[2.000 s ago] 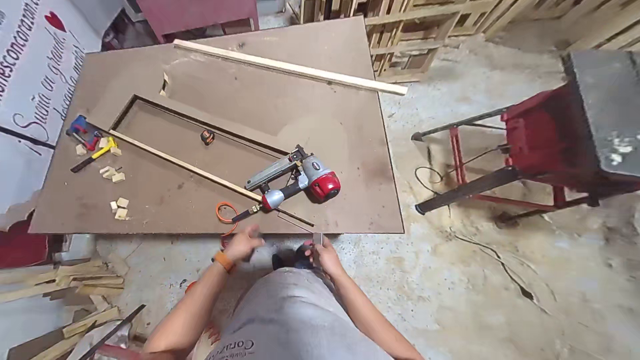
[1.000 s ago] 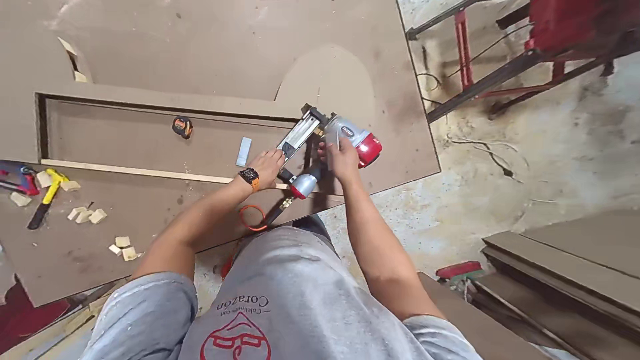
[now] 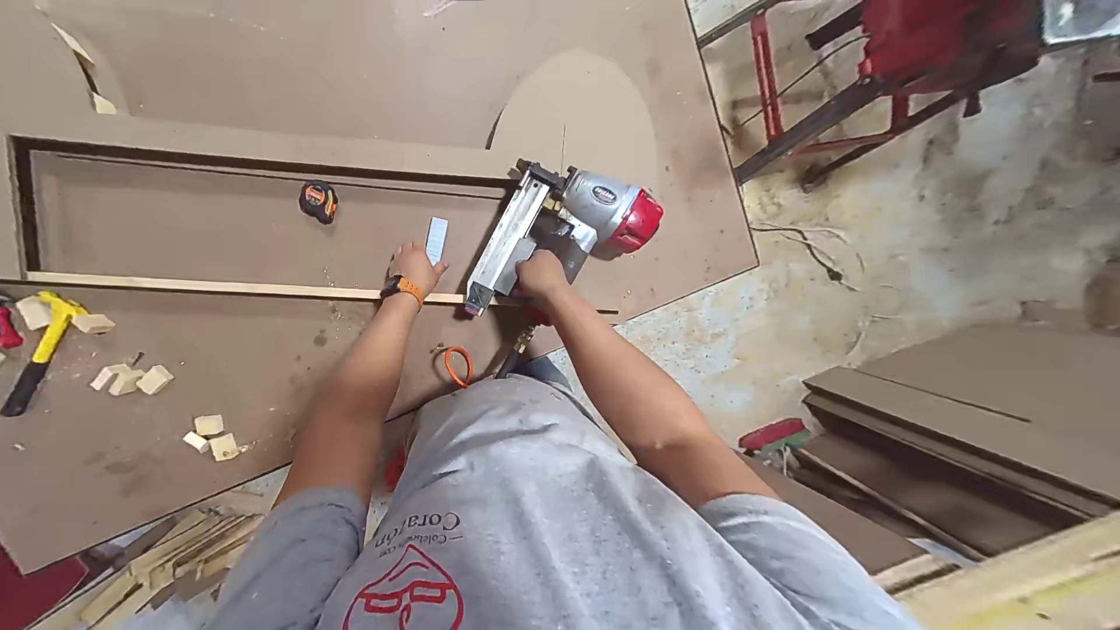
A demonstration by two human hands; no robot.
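Note:
A pneumatic nailer (image 3: 604,210), silver with a red cap, lies on its side over the right end of a rectangular frame (image 3: 262,153). My right hand (image 3: 541,276) is closed around its lower part, beside the long metal magazine (image 3: 512,236). My left hand (image 3: 418,268), with an orange-banded watch on the wrist, has its fingers at the lower end of a pale strip of collated fasteners (image 3: 437,238), left of the magazine. Under that wrist runs a thin wooden strip (image 3: 219,286), the near side of the frame. A tape measure (image 3: 318,202) lies inside the frame.
On the brown worktable (image 3: 254,385) at left lie a yellow hammer (image 3: 54,337) and several small wood blocks (image 3: 156,379). An orange hose loop (image 3: 458,366) is at the near edge. Stacked boards (image 3: 980,402) stand at right, with a red metal stand (image 3: 945,52) beyond the table.
Both hands, below the table edge two seconds ago, are now over the table. My left hand has come to the pale strip that lay beside it one second ago. My right hand has moved down the nailer.

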